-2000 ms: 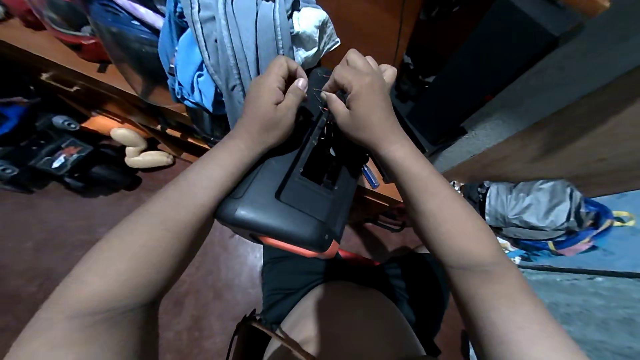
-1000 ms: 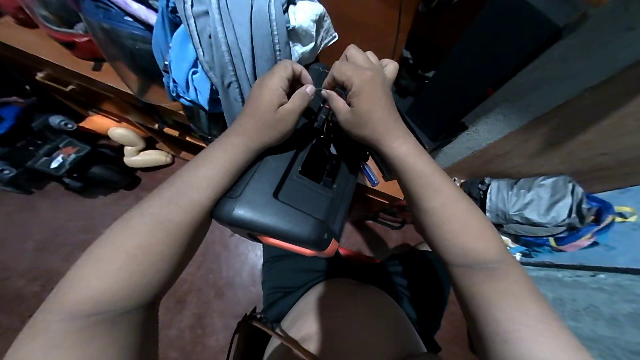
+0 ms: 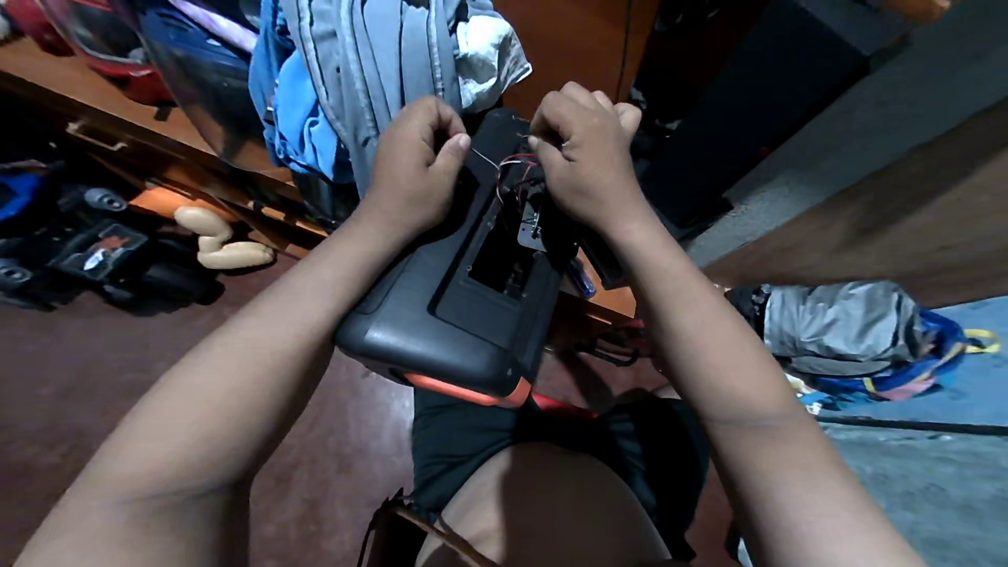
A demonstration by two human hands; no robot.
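Note:
A black plastic case with an orange-red edge lies in front of me, a rectangular opening in its upper face. Thin red and white wires come up from that opening, beside a small metal-looking plate with parts on it. My left hand pinches the end of a thin pale wire between thumb and forefinger, above the case's left side. On the other side of the wires, my right hand has thumb and forefinger closed on a thin wire end. Its palm side is hidden.
Grey and blue clothes are heaped behind the case. A blue cylindrical object lies on the wooden surface at its right. Toy vehicles stand on the floor at left; a grey bundle lies at right. A dark upright box stands behind.
My hands were close together, fingertips almost meeting over the case. They have moved apart, and the red and white wires between them now show.

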